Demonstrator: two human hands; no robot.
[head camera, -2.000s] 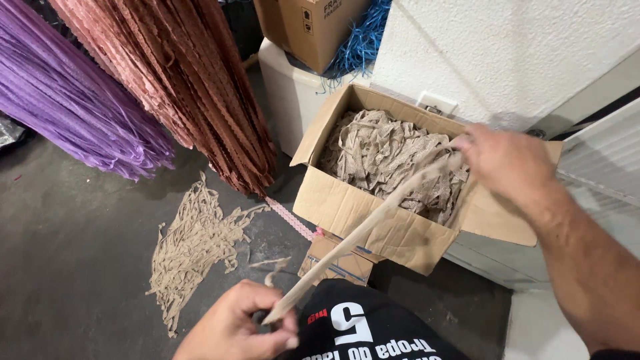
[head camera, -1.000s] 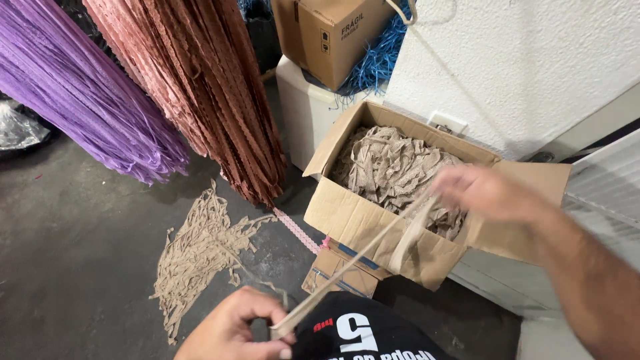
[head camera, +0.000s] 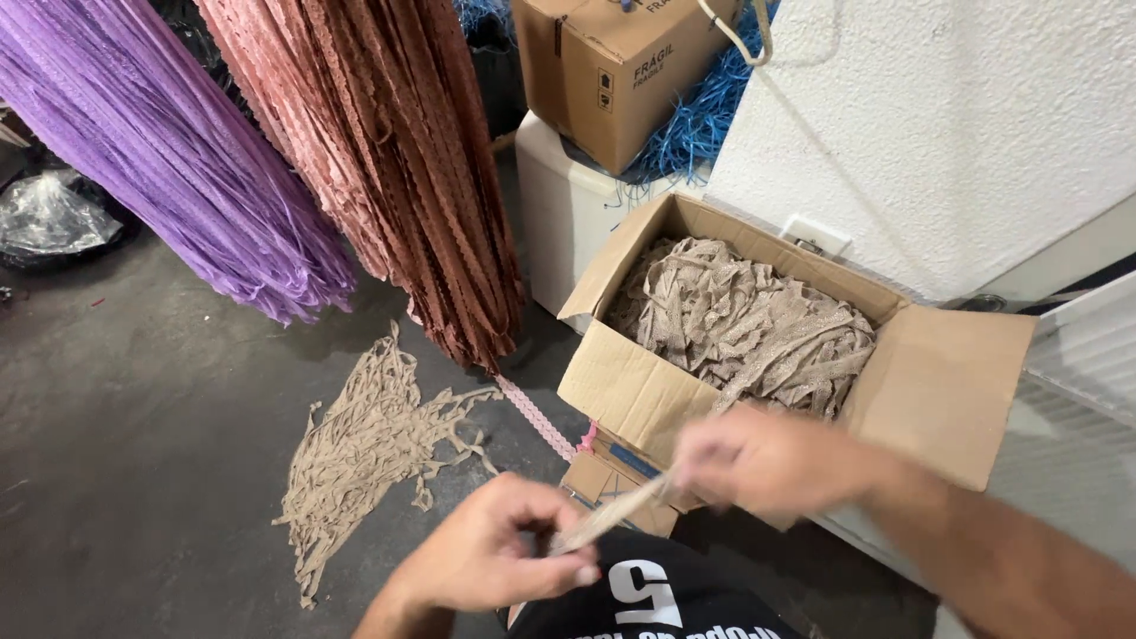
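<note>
A beige lace strip (head camera: 617, 513) is stretched between my two hands in front of my dark shirt. My left hand (head camera: 506, 550) pinches its lower end between thumb and fingers. My right hand (head camera: 763, 457), a little blurred, grips it higher up, beside the front flap of an open cardboard box (head camera: 639, 382). Tangled beige lace (head camera: 754, 319) fills the box, and a length of it runs over the rim towards my right hand. A loose heap of thin beige strips (head camera: 364, 453) lies on the floor to the left of my left hand.
Purple strips (head camera: 195, 169) and brown-pink lace strips (head camera: 390, 177) hang at the upper left. A closed cardboard box (head camera: 612, 80) stands on a white surface beside blue shredded material (head camera: 701, 129). A smaller carton (head camera: 621, 488) sits below the open box. A white wall (head camera: 932, 133) rises on the right.
My right hand has come down towards my left, and the span of lace between them is shorter. Both hands held lace in the earlier frames too.
</note>
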